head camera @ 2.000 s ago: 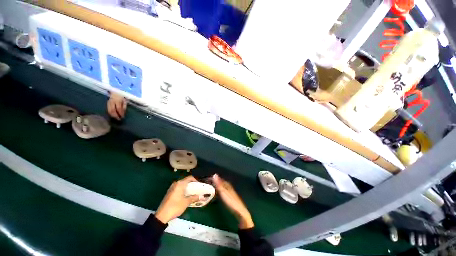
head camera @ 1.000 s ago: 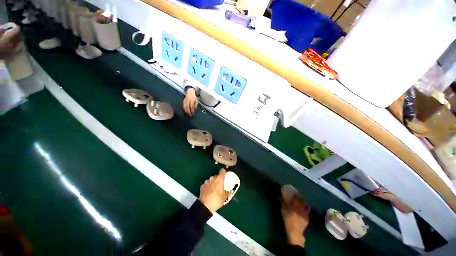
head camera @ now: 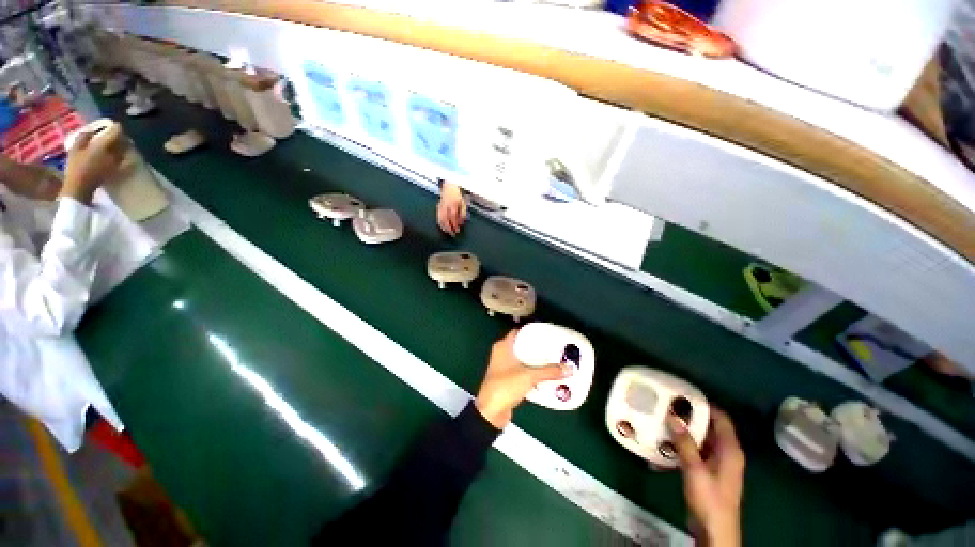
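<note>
My left hand (head camera: 509,378) holds a white rounded-square plug-in unit (head camera: 547,347) by its left side, thumb on its face near a dark spot and a reddish spot. My right hand (head camera: 714,465) holds a second, cream unit (head camera: 648,397) by its lower right, thumb on its face. That unit shows a dark round spot, smaller brownish spots and a pale patch. Both units are above the green belt (head camera: 428,331), side by side and apart. The fingers behind the units are hidden.
Beige units (head camera: 508,297) lie on the belt to the left and pale units (head camera: 807,433) to the right. A pale rail (head camera: 321,305) borders the belt. A person's hand (head camera: 451,209) reaches in opposite. Another person in white (head camera: 53,256) sits at left. A white shelf with sockets (head camera: 433,128) stands beyond.
My right hand has come from the belt at right with a unit now in it. My left hand still holds its unit, its face now turned more towards me. The view has shifted.
</note>
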